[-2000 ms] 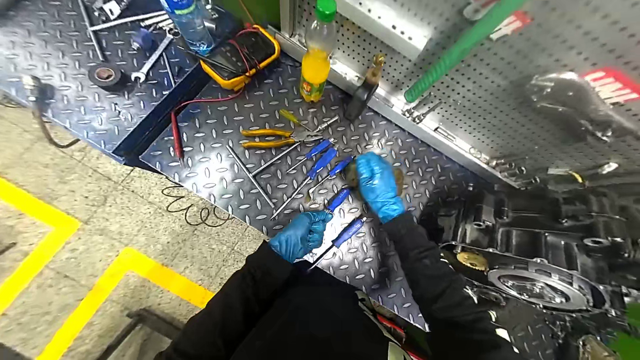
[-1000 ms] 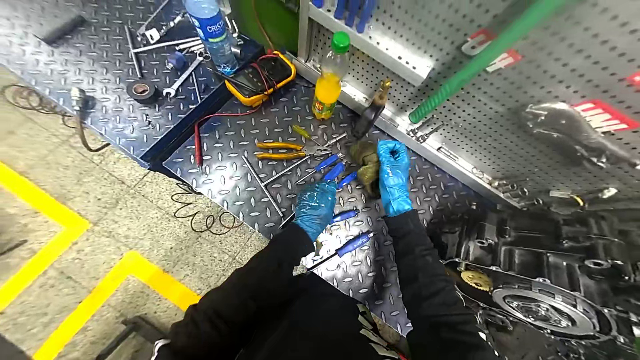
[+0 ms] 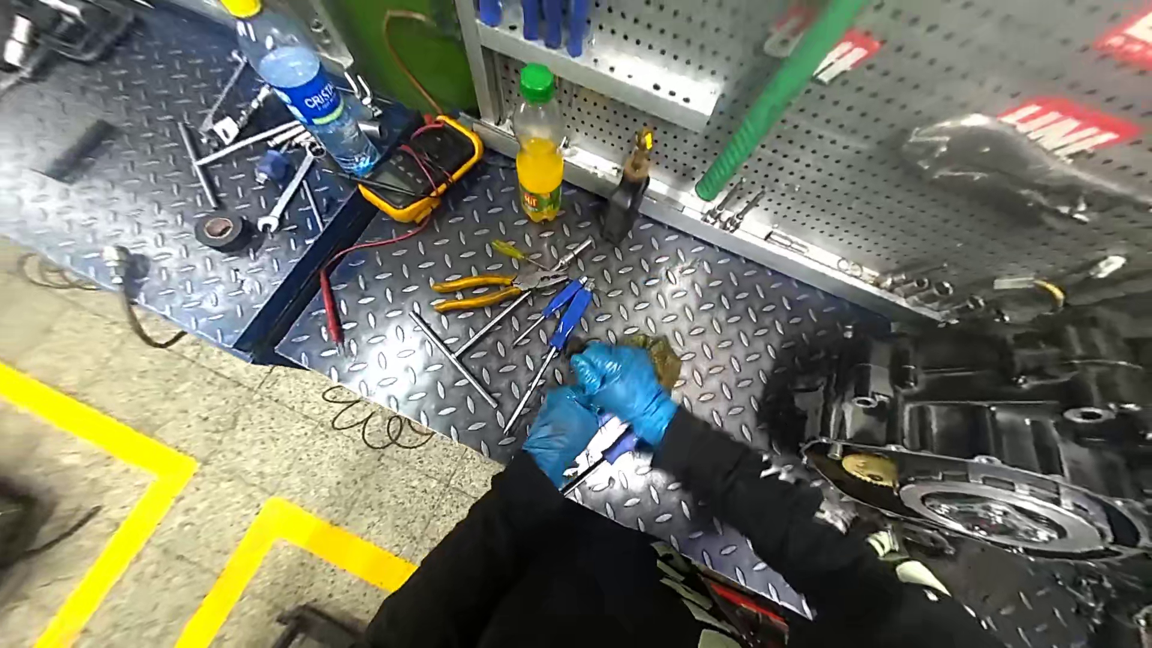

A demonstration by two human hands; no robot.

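Both hands wear blue gloves and meet over the diamond-plate bench [image 3: 711, 270]. My left hand [image 3: 562, 430] is closed, but what lies inside it is hidden. Against it, my right hand [image 3: 621, 382] is curled around part of a brown rag [image 3: 661, 360], which sticks out behind the fingers. Blue-handled screwdrivers [image 3: 571, 317] lie just up and left of the hands, and another blue handle [image 3: 621, 447] shows partly beneath them. Yellow-handled pliers [image 3: 477, 293] and a T-handle wrench [image 3: 454, 360] rest farther left.
A yellow multimeter [image 3: 423, 171], a water bottle [image 3: 315, 99] and a juice bottle [image 3: 540, 153] stand behind, at the left. Wrenches [image 3: 288, 193] and black tape [image 3: 223, 232] lie on the left bench. An engine [image 3: 972, 432] occupies the right, below the pegboard [image 3: 810, 162].
My hands were apart a second ago and are now together. My right hand has moved toward the left one, with the rag now at its fingers.
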